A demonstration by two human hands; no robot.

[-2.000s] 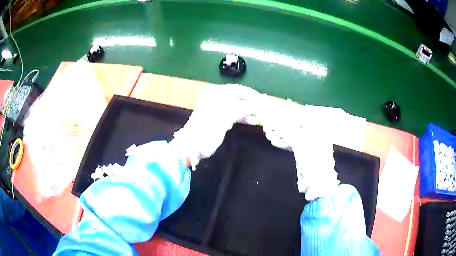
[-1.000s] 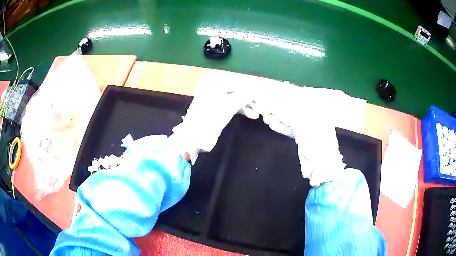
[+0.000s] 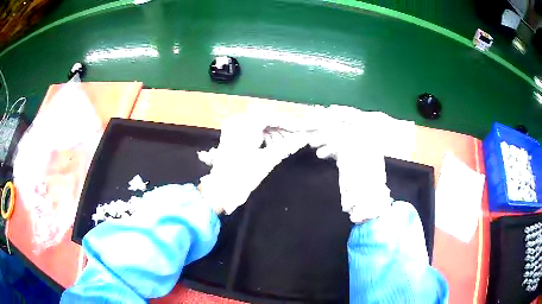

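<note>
My left hand (image 3: pixel 243 160) and my right hand (image 3: pixel 359 172), both in white gloves, are close together over the far edge of the black tray (image 3: pixel 291 237). Their fingertips merge with a white sheet (image 3: pixel 398 132) along that edge, so I cannot tell what they hold. A cluster of white plastic parts (image 3: pixel 113 210) lies in the tray's left part beside my left sleeve, with one part (image 3: pixel 137 183) just beyond it. A small white bit shows at my left hand's outer side.
Round black carriers (image 3: pixel 224 69) stand on the green conveyor (image 3: pixel 285 29); another is at the right (image 3: pixel 429 105). Clear film (image 3: pixel 56 160) and a yellow ring (image 3: pixel 7 200) are left. A white sheet (image 3: pixel 459 196), a blue bin (image 3: pixel 494 172) and a second black tray (image 3: pixel 505 255) are right.
My left hand's fingers have spread a little, opening a dark gap near the tips. A white bit now shows beside it. The carriers have shifted left in view, partly with the camera.
</note>
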